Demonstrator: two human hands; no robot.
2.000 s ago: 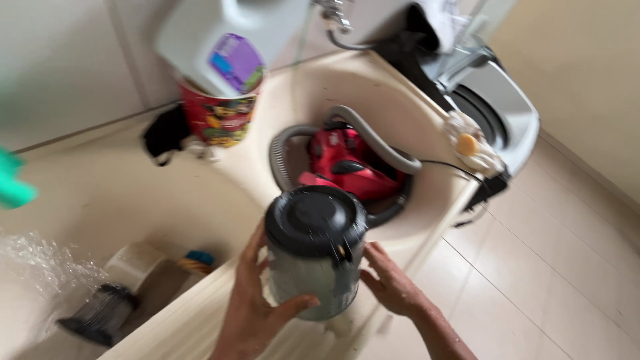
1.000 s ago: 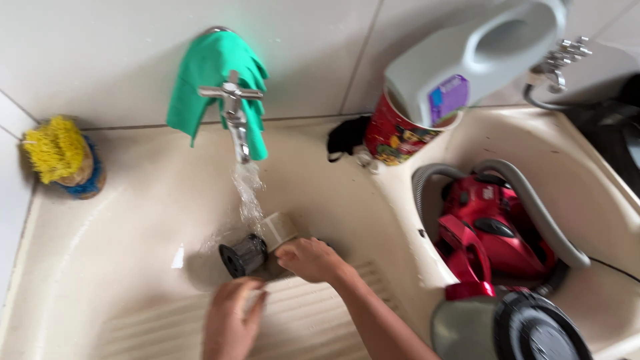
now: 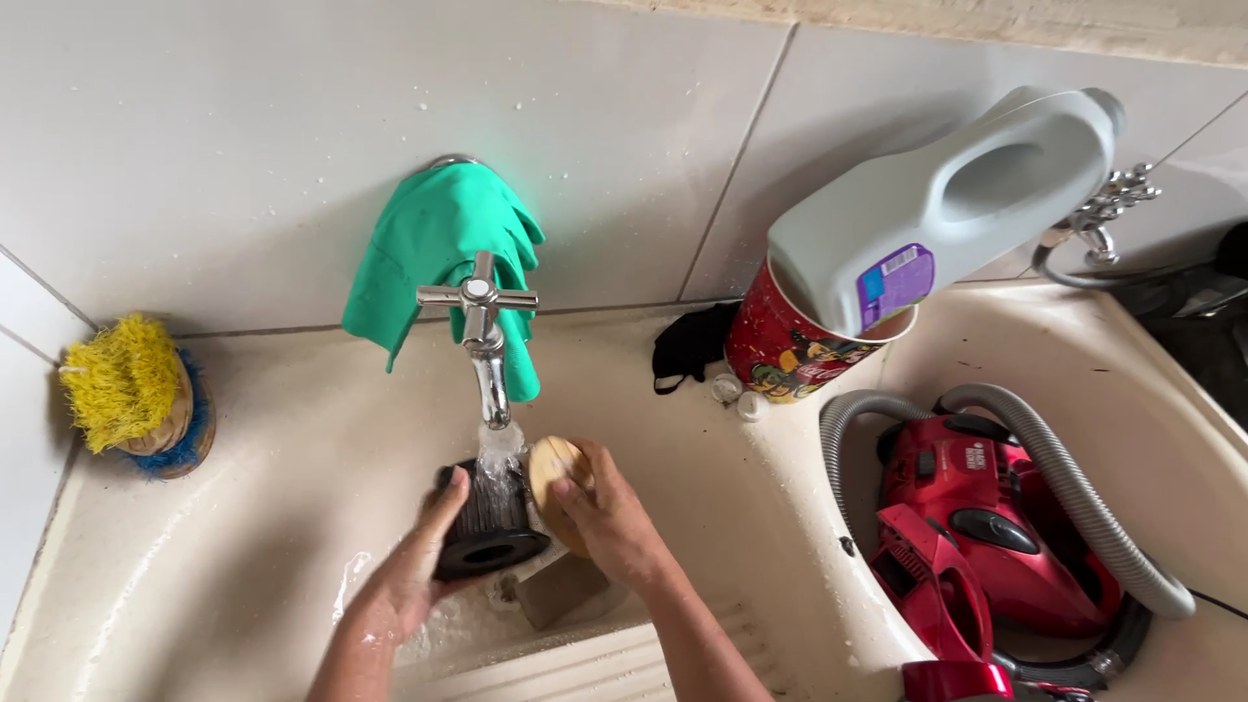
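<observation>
Water runs from the chrome faucet (image 3: 492, 375) onto a black pleated vacuum filter (image 3: 492, 522), which my left hand (image 3: 414, 565) grips from its left side. My right hand (image 3: 609, 517) holds a scrub brush by its oval wooden back (image 3: 554, 487), close beside the filter; its bristles are hidden. Below them, a grey-brown block (image 3: 568, 590) lies in the basin near the drain.
A green rubber glove (image 3: 444, 244) drapes behind the faucet. Yellow and blue brushes (image 3: 122, 390) sit at left. A red tub (image 3: 780, 341) with a grey jug (image 3: 936, 195) stands between basins; a red vacuum cleaner (image 3: 994, 536) fills the right one.
The black filter, lying in the basin a second ago, is now lifted under the stream in my left hand. My right hand now holds the wooden-backed brush.
</observation>
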